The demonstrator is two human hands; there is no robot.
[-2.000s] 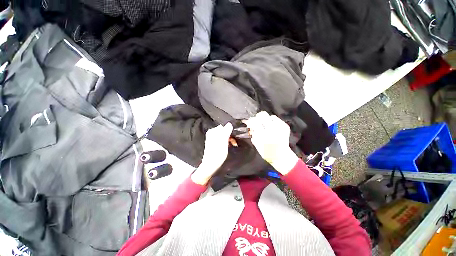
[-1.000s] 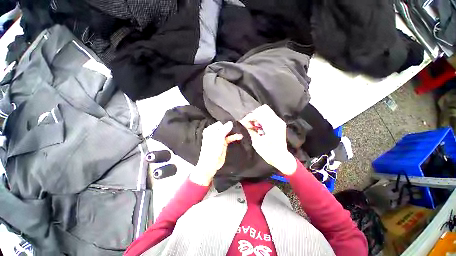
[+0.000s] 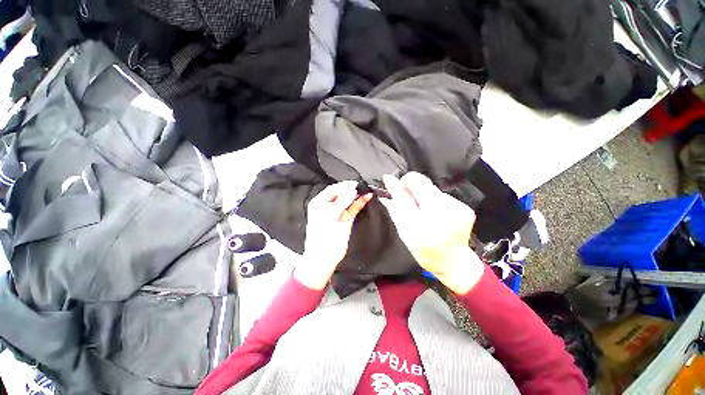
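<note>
A black garment (image 3: 417, 116) lies bunched in front of me, with a greyer surface turned up at its top. My left hand (image 3: 332, 224) pinches a small part of it between thumb and fingers. My right hand (image 3: 433, 224) is close beside it, fingertips together at the same spot, holding something small and thin. That small object is too small to make out. Whether a needle or thread is there cannot be told.
A grey garment with white piping (image 3: 116, 231) lies at left. Two black thread spools (image 3: 252, 253) lie beside it. A dark heap of garments (image 3: 240, 92) is behind. White-and-black cords (image 3: 506, 251) hang at the right table edge. A blue crate (image 3: 641, 231) stands on the floor.
My right hand has turned over from its back-tilted pose, where a red glint showed in the palm, and its fingertips have come back beside my left fingers. My left hand has barely moved.
</note>
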